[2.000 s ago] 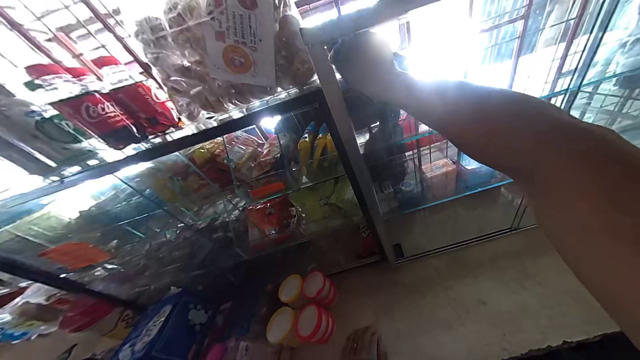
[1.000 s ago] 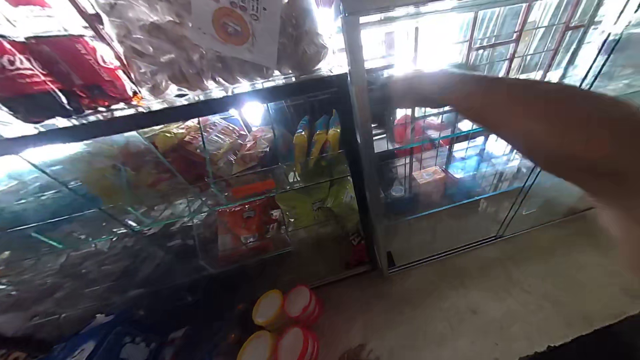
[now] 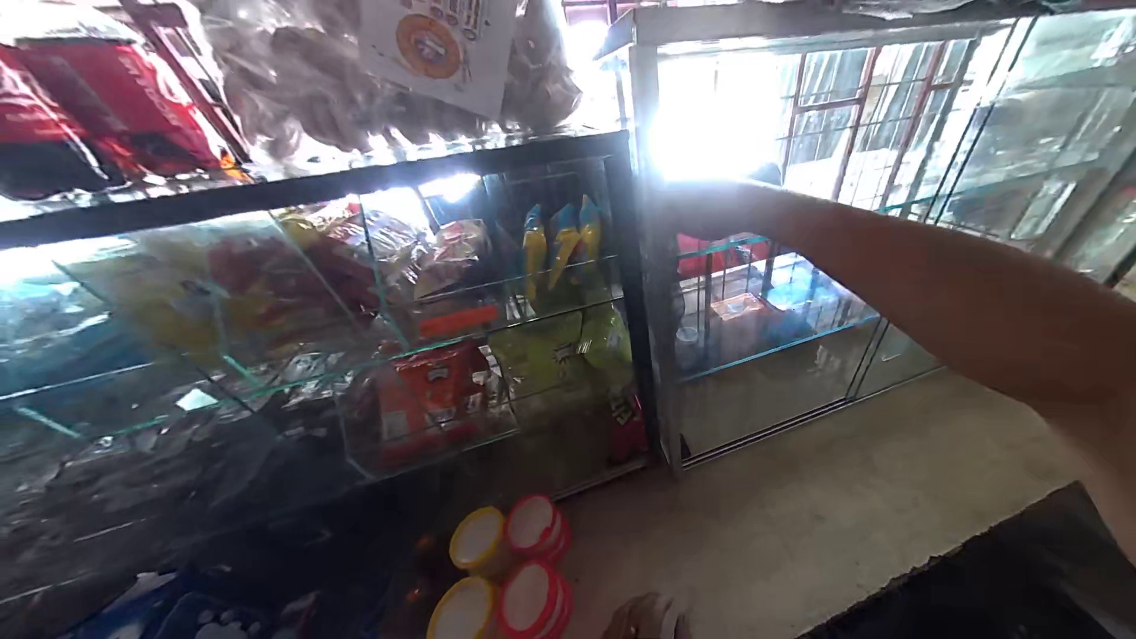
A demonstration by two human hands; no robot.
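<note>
My right arm reaches in from the right edge, across the front of a glass display case (image 3: pixel 763 390). My right hand (image 3: pixel 701 209) is at the metal corner frame of this case, below a bright glare. Blur and glare hide its fingers, so whether it holds anything cannot be told. Left of the hand stands a dark-framed glass cabinet (image 3: pixel 630 293) with packaged goods inside, among them an orange-red packet (image 3: pixel 430 399) and blue-and-yellow packets (image 3: pixel 564 244). My left hand is not in view.
Clear plastic bags (image 3: pixel 311 89) and red-labelled bottles (image 3: pixel 106 106) sit on top of the left cabinet. Several tubs with red or yellow rims (image 3: pixel 531 596) stand on the floor (image 3: pixel 728 532) below. A metal grille (image 3: pixel 852 115) shows behind the right case.
The view has swung, and the bottles and bags have shifted toward the upper left. My right arm still reaches to the metal frame; it sits lower in the picture than two seconds ago.
</note>
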